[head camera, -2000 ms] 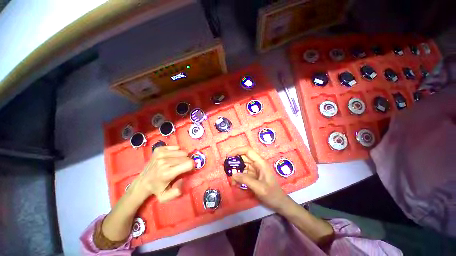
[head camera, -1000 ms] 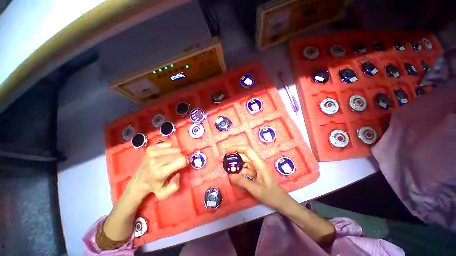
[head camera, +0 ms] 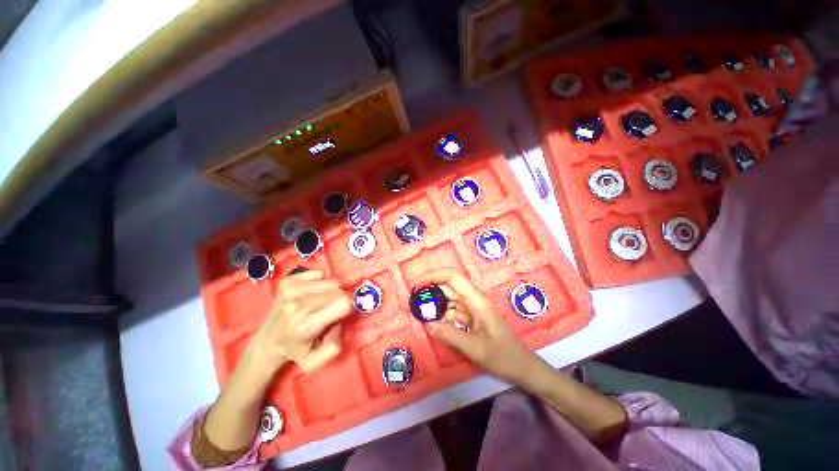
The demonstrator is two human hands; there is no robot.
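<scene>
My right hand (head camera: 469,317) holds a round watch head (head camera: 428,304) in its fingertips above the red tray (head camera: 442,376). Its dark-rimmed face is lit blue-purple with a white figure and a little green. My left hand (head camera: 308,317) is curled, knuckles up, over the tray's left-middle part; whether its fingers hold anything is hidden. A lit watch head (head camera: 367,297) lies in a pocket just right of my left hand. A dark unit with a pale patch (head camera: 397,366) lies in a pocket below, between my hands.
A tan-orange box (head camera: 313,138) with glowing digits stands behind the tray. A second red tray (head camera: 603,218) with silver and dark round units lies at right, beside a person's pink sleeve (head camera: 773,239). A thin purplish stick (head camera: 535,175) lies between the trays. A white shelf (head camera: 120,69) overhangs the upper left.
The held watch's screen changed from a purple-white pattern to a blue-purple face with a white figure. My left hand moved slightly left, then back right. More green lights show on the box than two seconds ago.
</scene>
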